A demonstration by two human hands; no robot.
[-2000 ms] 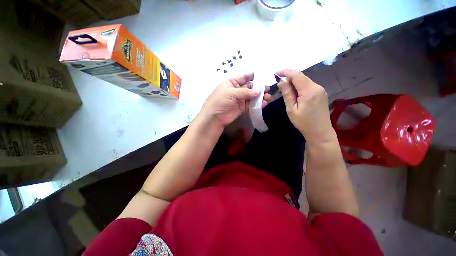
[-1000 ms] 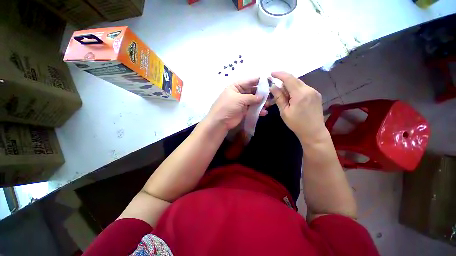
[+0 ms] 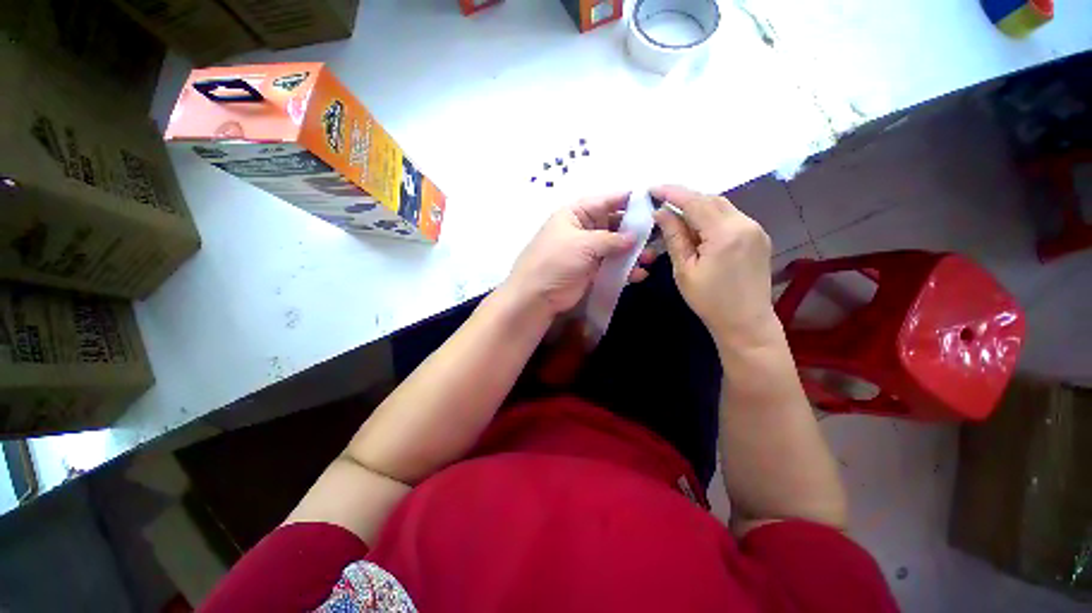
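Note:
My left hand (image 3: 575, 254) pinches a narrow white strip (image 3: 613, 278) over my lap, just in front of the table edge. The strip hangs down limply from the fingers. My right hand (image 3: 719, 254) is close beside it at the strip's upper end, thumb and forefinger pinched on a small thin light-coloured item that is too small to name. Several small black dots (image 3: 563, 167) lie in loose rows on the white table beyond my hands. An orange, black and white retail box (image 3: 347, 150) stands on the table to the left.
The white table (image 3: 275, 305) runs across the front. Brown cartons (image 3: 90, 192) are stacked at the left. A pale tape roll (image 3: 672, 26) and a blue and yellow roll (image 3: 1018, 12) lie at the far side. A red stool (image 3: 964, 335) stands at the right, beside a brown carton.
My right hand has come in from slightly apart to the strip's upper end. The strip has shifted and hangs more to the left. The view has shifted slightly.

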